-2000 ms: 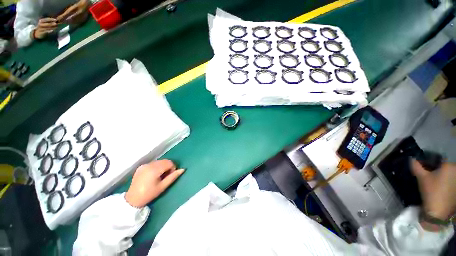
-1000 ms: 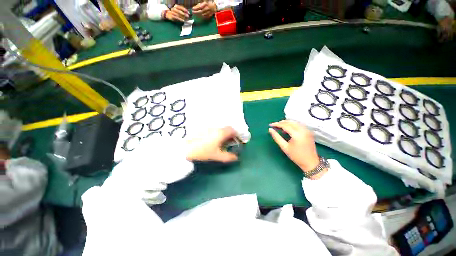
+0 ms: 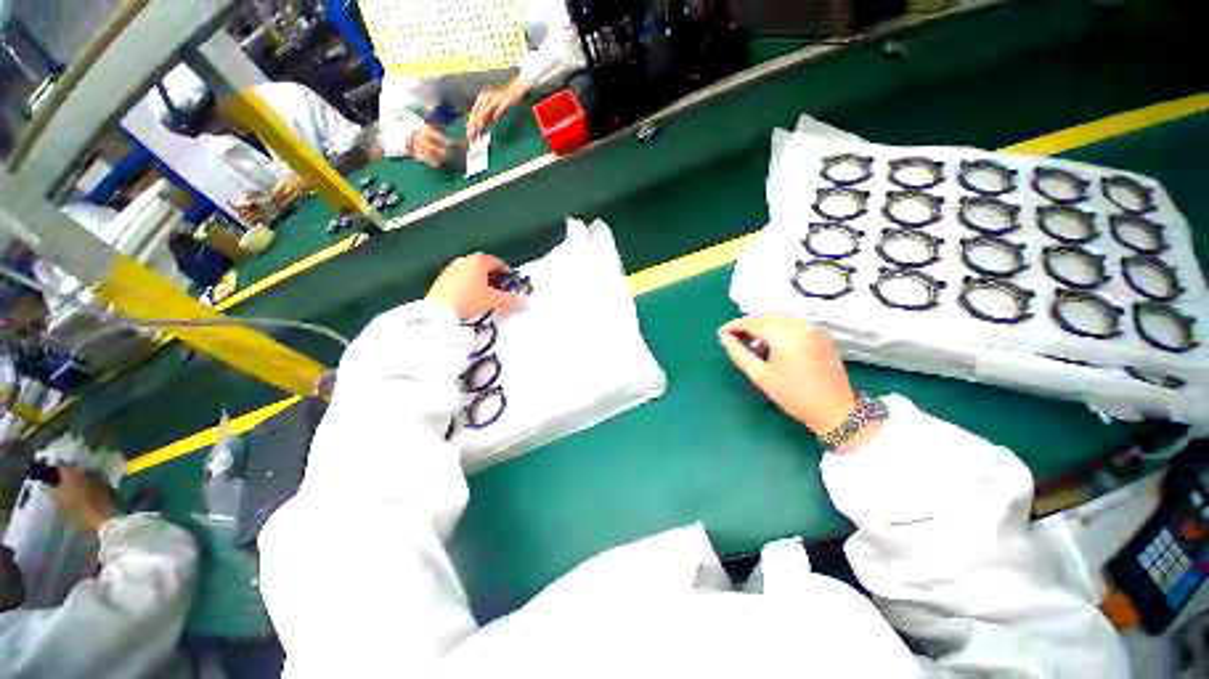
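Note:
My left hand (image 3: pixel 477 287) is over the back of the left white foam stack (image 3: pixel 583 338), its fingers closed on a dark watch case (image 3: pixel 512 283). My left sleeve hides part of the stack; several dark rings (image 3: pixel 483 373) show beside it. My right hand (image 3: pixel 796 378) is above the green bench between the two stacks, thumb and fingers close together. A small dark spot shows between them; I cannot tell if it is a held part. The right foam stack (image 3: pixel 928 348) carries full rows of dark rings (image 3: pixel 992 299).
A keypad terminal (image 3: pixel 1164 564) is at the lower right. A dark box (image 3: pixel 275 458) and a translucent bag (image 3: pixel 223 478) are at the left. Across the line are a red bin (image 3: pixel 561 122) and people in white coats. Another person's hand (image 3: pixel 82 497) shows at lower left.
My left hand has moved from the bench to the back of the left stack, now with a watch case. My right hand came from the right-side machine earlier and has since stayed between the stacks.

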